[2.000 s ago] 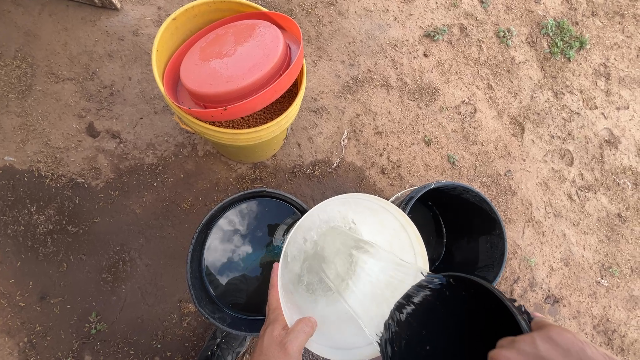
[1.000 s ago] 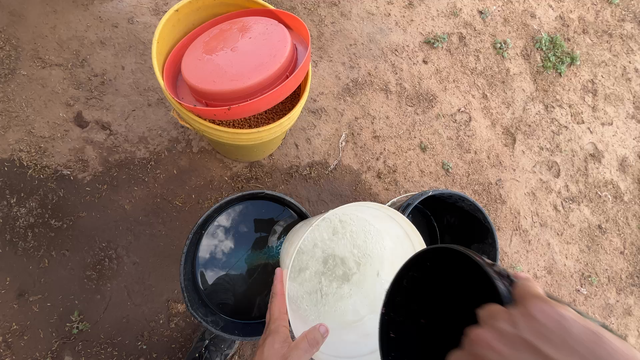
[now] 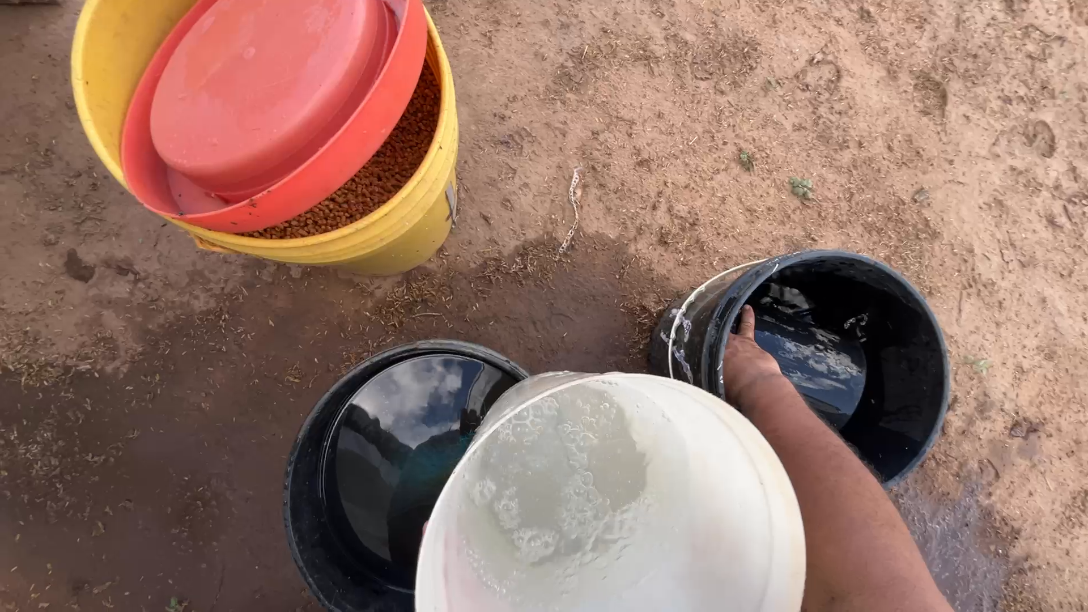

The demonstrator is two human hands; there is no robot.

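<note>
A white plastic bucket (image 3: 722, 510) with bubbly water inside fills the bottom centre. At its left edge a sliver of my left hand (image 3: 425, 529) shows; the bucket hides the rest. My right hand (image 3: 751, 364) grips the left rim of a black bucket (image 3: 905, 365), one digit inside, the forearm crossing its opening. This bucket leans, has a pale handle and holds some dark liquid. Left of the white bucket is a round black container (image 3: 310, 476) of water that reflects clouds.
A yellow bucket (image 3: 408, 225) of brown pellets stands at the upper left, with an upturned red plastic dish (image 3: 263, 93) resting tilted in it. A short chain-like strand (image 3: 573, 211) lies on the bare soil, which is wet around the containers.
The black bucket that my right hand was tipping over the white one is out of view. That hand is now on the other black bucket's rim. The white bucket holds more water.
</note>
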